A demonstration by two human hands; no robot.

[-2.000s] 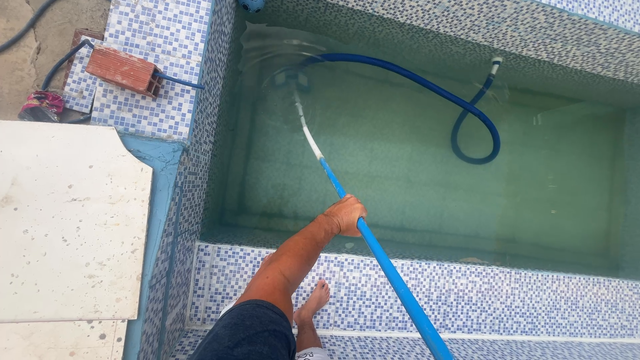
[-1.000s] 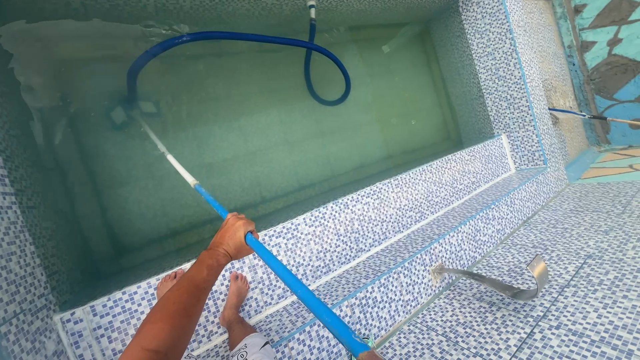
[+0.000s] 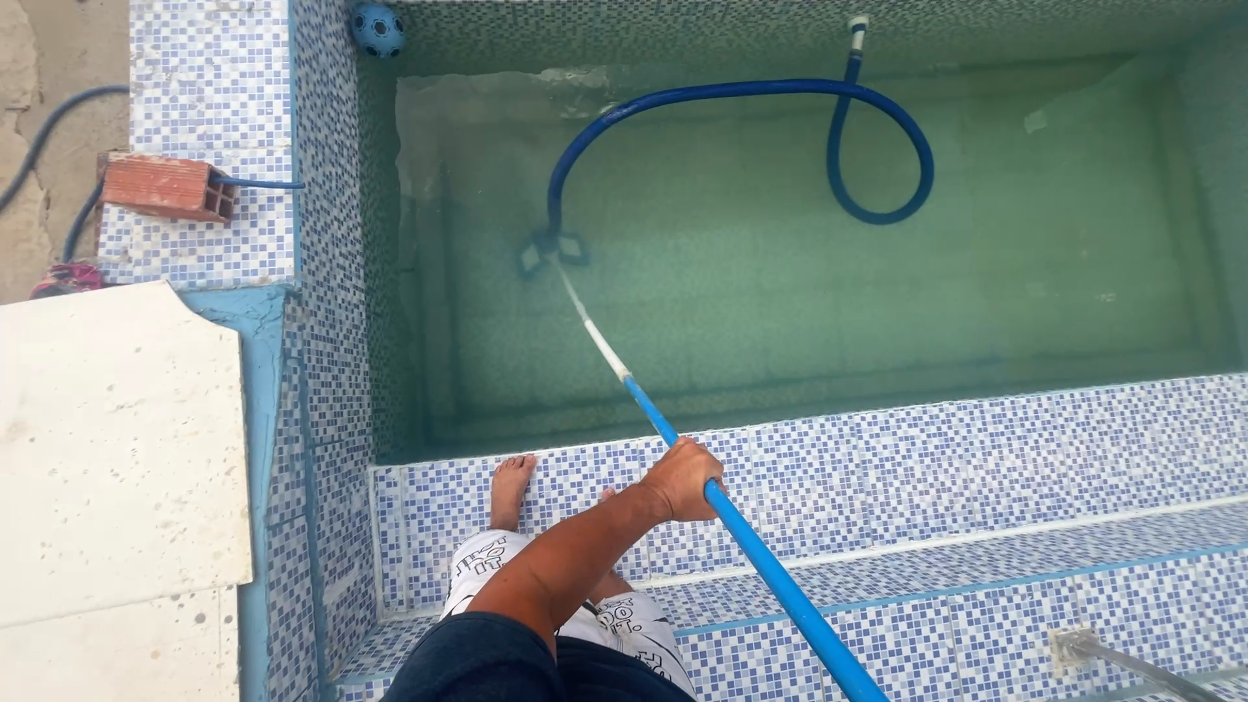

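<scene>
My left hand (image 3: pixel 687 478) is closed around a blue pole (image 3: pixel 780 575) that slants from the lower right into the pool. The pole's white lower section (image 3: pixel 606 349) enters greenish water. At its far end a pool vacuum head (image 3: pixel 553 252) lies underwater, blurred by the water. A dark blue hose (image 3: pixel 721 90) rises from the head, arcs right, makes a loop and joins a white fitting (image 3: pixel 858 37) at the far wall. My right hand is out of view, as is the pole's upper end.
My bare foot (image 3: pixel 512 487) stands on the tiled ledge (image 3: pixel 926 458). A blue ball (image 3: pixel 377 29) is in the far left corner. Left are a hollow red brick (image 3: pixel 166 187) with a thin blue hose (image 3: pixel 258 182) and a pale slab (image 3: pixel 117 448). A metal rail (image 3: pixel 1121 658) is lower right.
Compared with two seconds ago, the vacuum head is closer to the pool's near edge. My left hand has kept its grip on the pole. The view swung right, then back left.
</scene>
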